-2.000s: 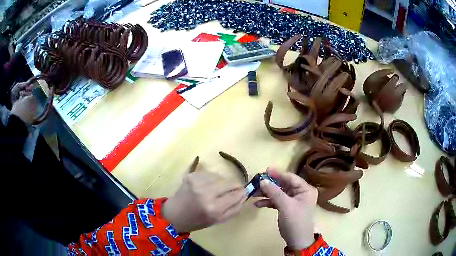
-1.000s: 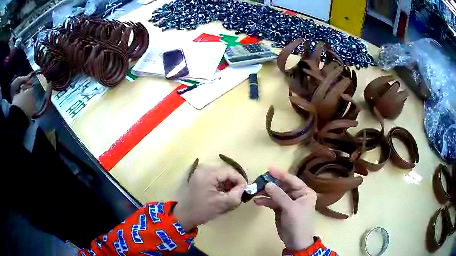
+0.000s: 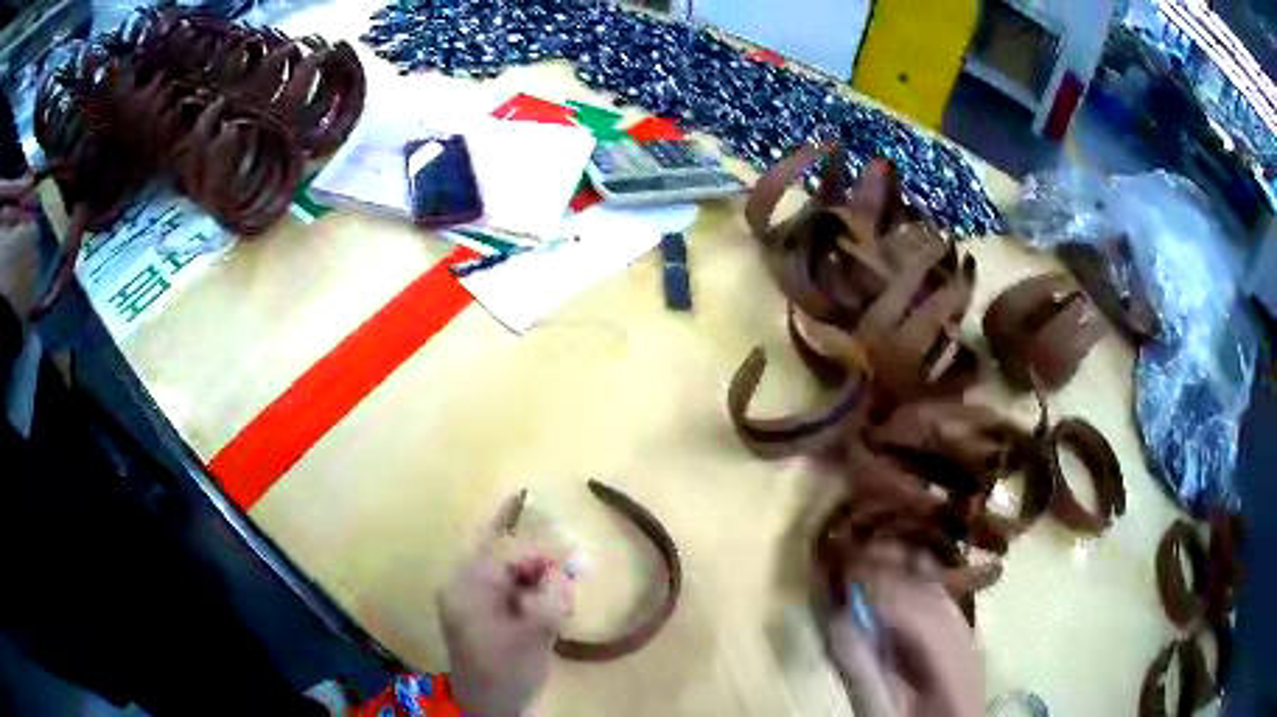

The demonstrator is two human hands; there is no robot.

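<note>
A brown open headband [image 3: 665,553] curves beside and partly behind my left hand [image 3: 504,609]. Whether this hand grips it is unclear. My left fingers are bent together, with a small pale spot at the fingertips. My right hand [image 3: 910,637] is strongly blurred and reaches the front of the tangled headband pile [image 3: 910,301]. A small bluish glint [image 3: 863,609] shows by its fingers; what it is, and whether the hand grips a headband, cannot be told. The black piece is not clearly visible.
Stacked headbands [image 3: 231,119] stand far left, near another person's hand [image 3: 17,245]. A phone [image 3: 443,179], calculator [image 3: 658,171] and black block [image 3: 677,270] lie mid-table. Dark shiny pieces [image 3: 672,77] spread at the back. Plastic bags [image 3: 1190,336] and nested headbands [image 3: 1183,574] are right.
My hands have moved apart. My right hand has gone right to the pile, and the black piece is no longer clearly seen between them. More of the headband shows. The view has shifted.
</note>
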